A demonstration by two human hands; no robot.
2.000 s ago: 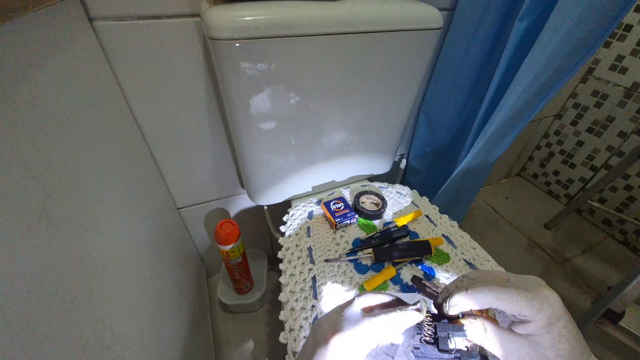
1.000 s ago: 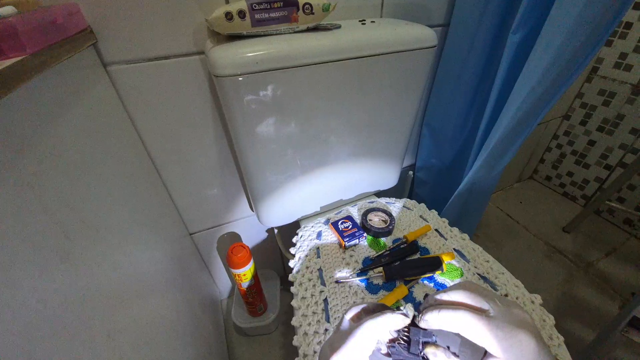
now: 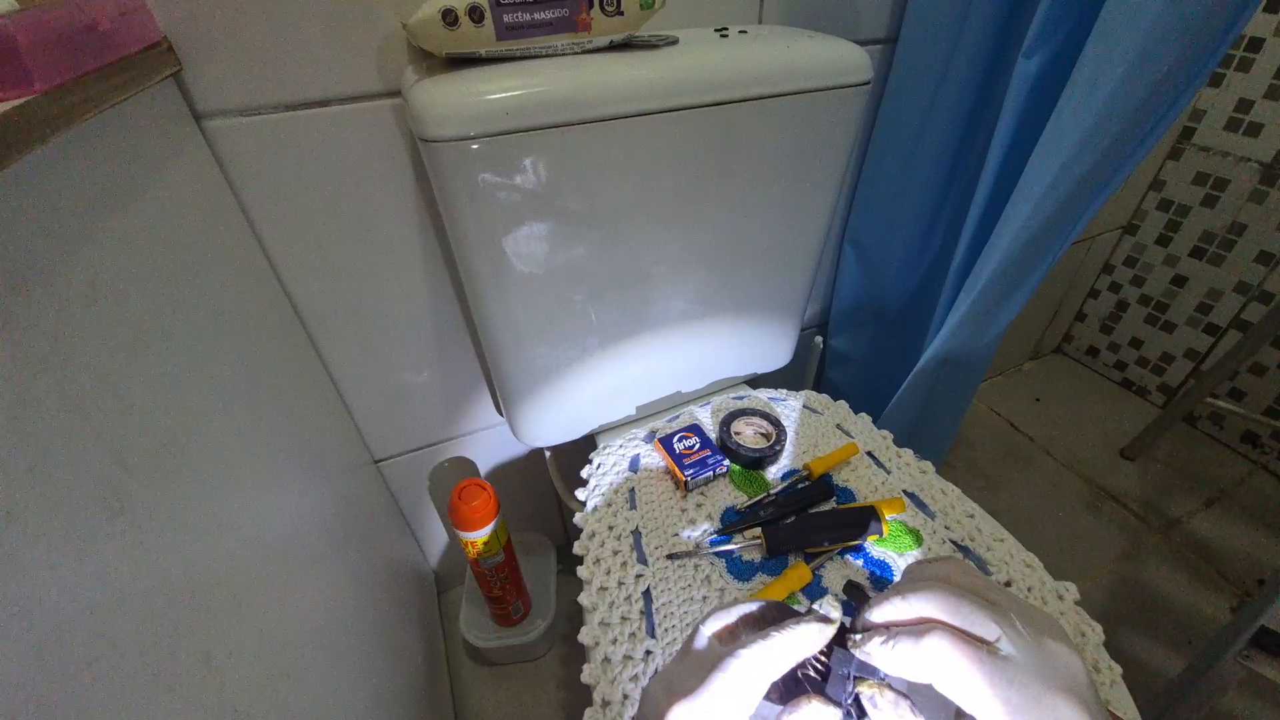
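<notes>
Low in the view, my left hand [image 3: 745,655] and my right hand [image 3: 975,640] meet over the crocheted toilet lid cover [image 3: 620,620], both gripping a small dark part with fine wires or contacts [image 3: 845,670]. Fingers and glare hide much of it. Just beyond my hands lie a black-and-yellow screwdriver [image 3: 825,530], a slim black tool [image 3: 785,503] and a thin screwdriver with a yellow handle [image 3: 832,459]. Another yellow handle [image 3: 785,582] lies near my left fingertips. A roll of black electrical tape [image 3: 753,438] sits beside a small blue and orange box [image 3: 692,456].
Behind the lid stands the white cistern [image 3: 650,250], with a pack of wipes [image 3: 530,25] and small dark bits [image 3: 722,33] on top. An orange spray can [image 3: 490,560] stands in a clear plastic tub [image 3: 540,620] at left. A blue curtain [image 3: 900,220] hangs at right.
The view has tilted up, bringing the wipes pack into sight. Both hands stay together on the dark part; the tools on the cover lie as before.
</notes>
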